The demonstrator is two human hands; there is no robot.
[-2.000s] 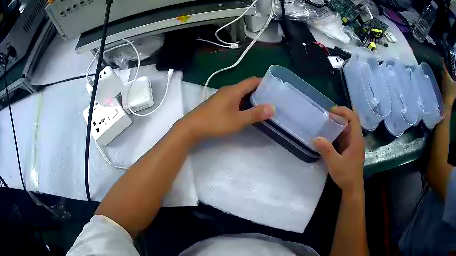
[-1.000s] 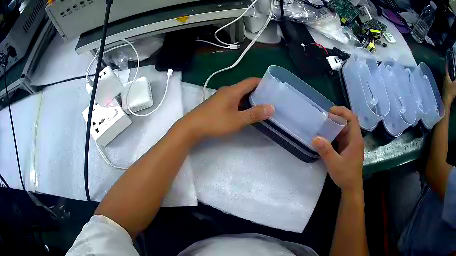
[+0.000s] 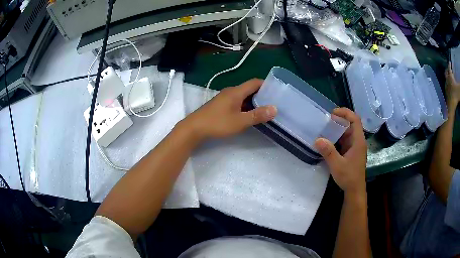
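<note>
A translucent bluish-white oval tank point(image 3: 297, 108) sits on a black base unit point(image 3: 286, 140) with a ribbed side, tilted over the white foam sheet point(image 3: 252, 181). My left hand point(image 3: 232, 112) grips its left end, thumb on the tank's near wall, fingers behind. My right hand point(image 3: 345, 148) grips its right end, thumb on the near wall and fingers over the rim. The underside of the base is hidden.
Several spare tanks point(image 3: 401, 95) stand at the right, beside another person's arm point(image 3: 443, 143). A power strip point(image 3: 110, 123), a charger point(image 3: 141, 94) and a white cable lie left. A black cord point(image 3: 92, 111) hangs across the left. Green circuit boards point(image 3: 348, 10) lie top right.
My hands and the tank have hardly moved. The neighbouring person's arm at the right edge has shifted slightly.
</note>
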